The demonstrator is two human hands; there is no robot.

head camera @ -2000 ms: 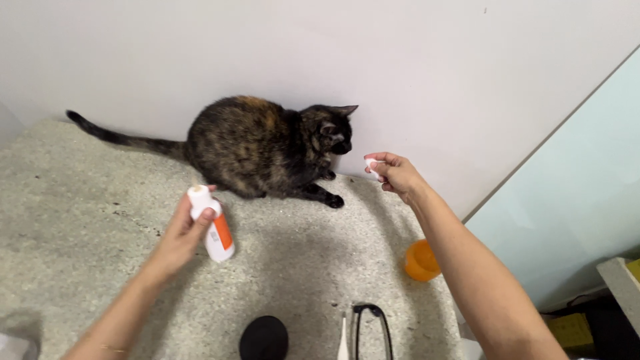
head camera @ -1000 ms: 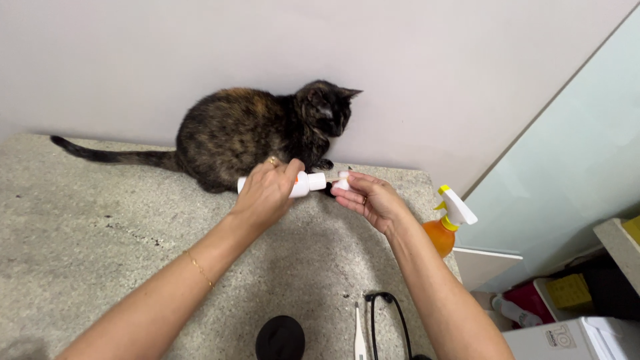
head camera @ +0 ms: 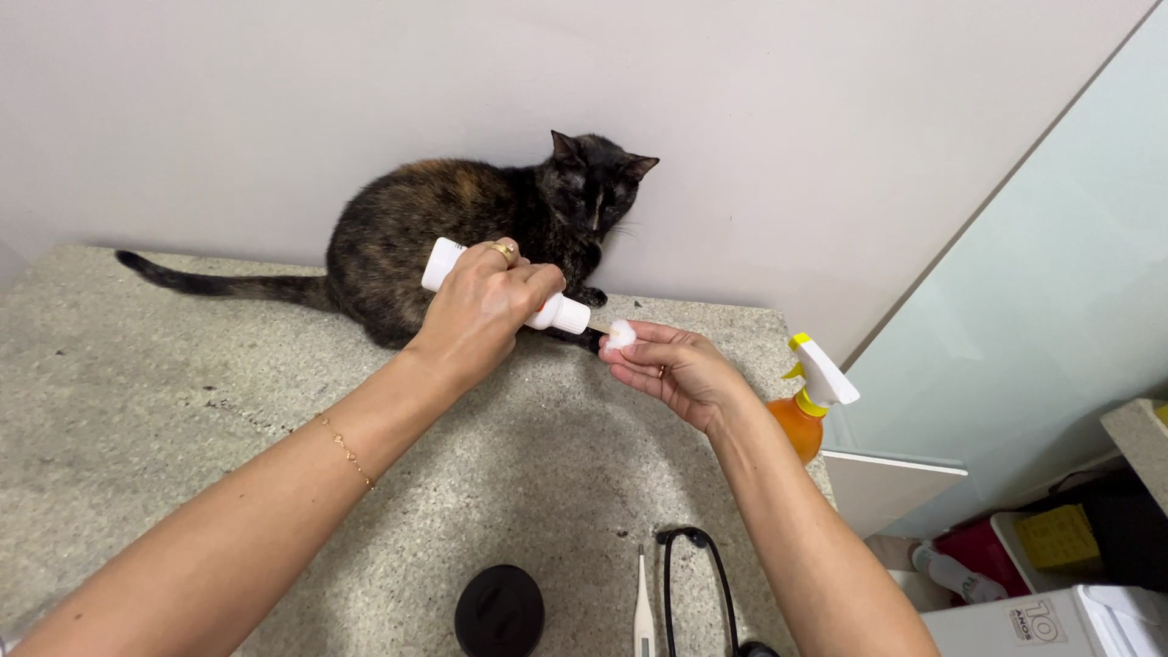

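A tortoiseshell cat (head camera: 429,219) crouches against the wall on the speckled stone counter (head camera: 438,566), its head lowered toward my hands. My left hand (head camera: 488,306) grips a white plastic squeeze bottle (head camera: 442,265) from above, tilted with its nozzle down to the right. Between the fingertips of my right hand (head camera: 675,365) is a white cotton ball (head camera: 621,335), and the nozzle tip reaches it. Whether liquid is flowing out, I cannot tell. The cat's front paws are just behind the bottle, partly hidden.
An orange spray bottle (head camera: 798,424) with a white and yellow trigger stands beyond my right forearm. Near the front lie a round black object (head camera: 499,611), a digital thermometer (head camera: 644,607) and a black stethoscope (head camera: 698,538). A white container (head camera: 1049,625) is at lower right.
From holding the bottle upright, away from the cotton, my left hand has moved right and tipped it to the cotton ball. The cat has turned its head toward my hands.
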